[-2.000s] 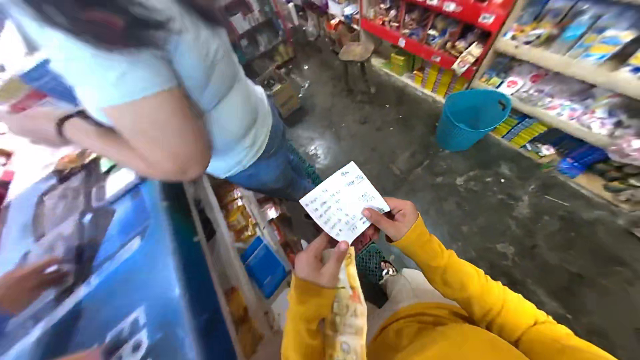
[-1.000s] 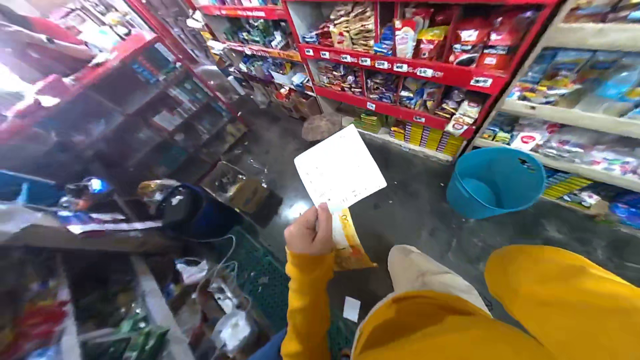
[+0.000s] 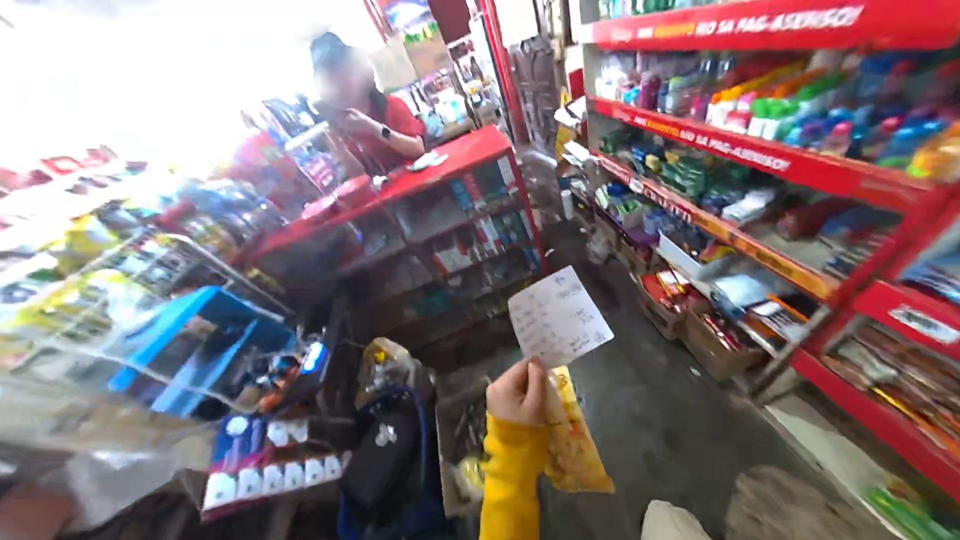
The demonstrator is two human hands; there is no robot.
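My left hand (image 3: 517, 394), in a yellow sleeve, pinches the lower edge of a white paper sheet (image 3: 559, 319) that bears handwriting. A yellow plastic packet (image 3: 577, 442) hangs below the sheet beside my wrist, and the same hand appears to hold it. My right hand is out of view.
A red-topped counter (image 3: 465, 154) stands ahead, with a person in a red shirt (image 3: 401, 120) behind it. Stocked red shelves (image 3: 697, 139) line the right side. Cardboard boxes (image 3: 712, 345) sit on the floor below them. A blue plastic rack (image 3: 202, 337) and packed goods are at the left.
Two seconds ago both hands were on the paper; now only my left hand holds it. The view has swung left to the counter, and the teal bin seen earlier is out of view.
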